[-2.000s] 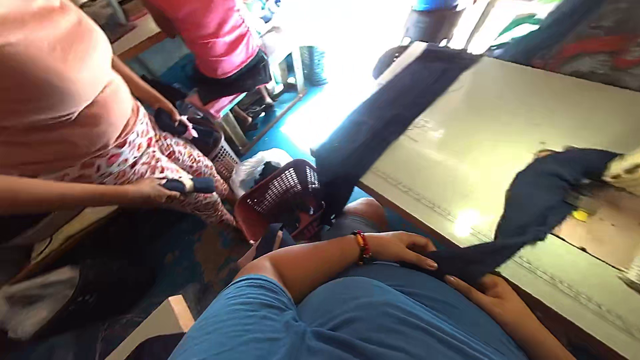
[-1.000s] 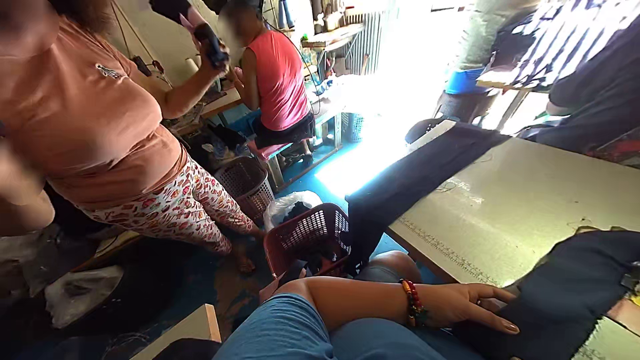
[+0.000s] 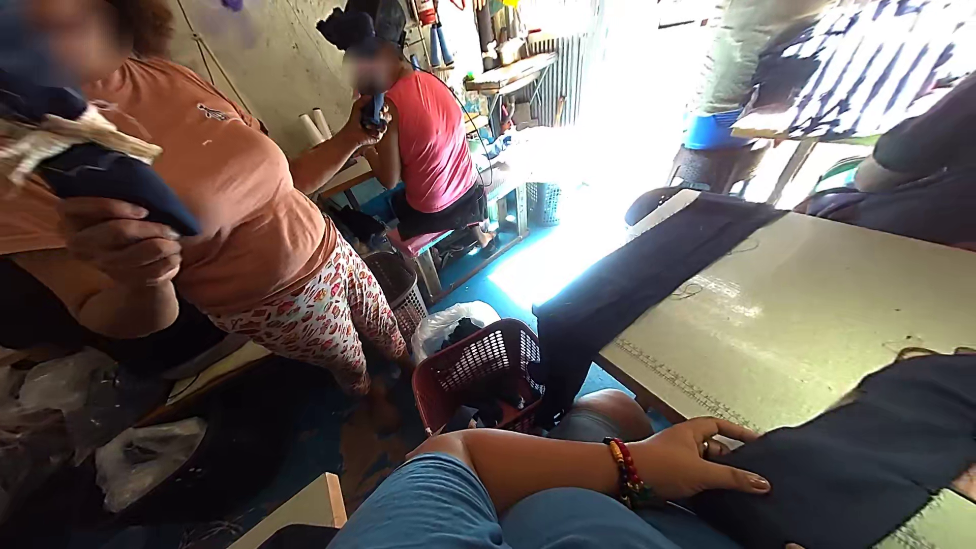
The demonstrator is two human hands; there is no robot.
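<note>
My left hand (image 3: pixel 698 461), wearing a ring and a beaded bracelet, holds the edge of a dark cloth piece (image 3: pixel 846 442), its thumb on top and its fingertips partly hidden at the edge. Of my right hand (image 3: pixel 794 545) only what looks like a fingertip shows at the bottom edge, by the cloth; its grip is hidden. The cloth lies over the right front of a pale work table (image 3: pixel 823 297). A long dark fabric strip (image 3: pixel 648 274) lies across the table's left end and hangs down beside a maroon plastic basket (image 3: pixel 473 366).
At left stands a person (image 3: pixel 229 191) holding dark cloth pieces in both hands. Another person (image 3: pixel 435 145) in a pink top sits farther back. A white plastic bag (image 3: pixel 450 324) stands behind the basket. A board corner (image 3: pixel 305 511) juts up at lower left, near clear plastic bags (image 3: pixel 145 461).
The view has swung. The standing person has raised dark cloth in both hands. My right hand, plainly visible two seconds ago, is now almost wholly out of sight. The cloth by my left hand lies more spread out.
</note>
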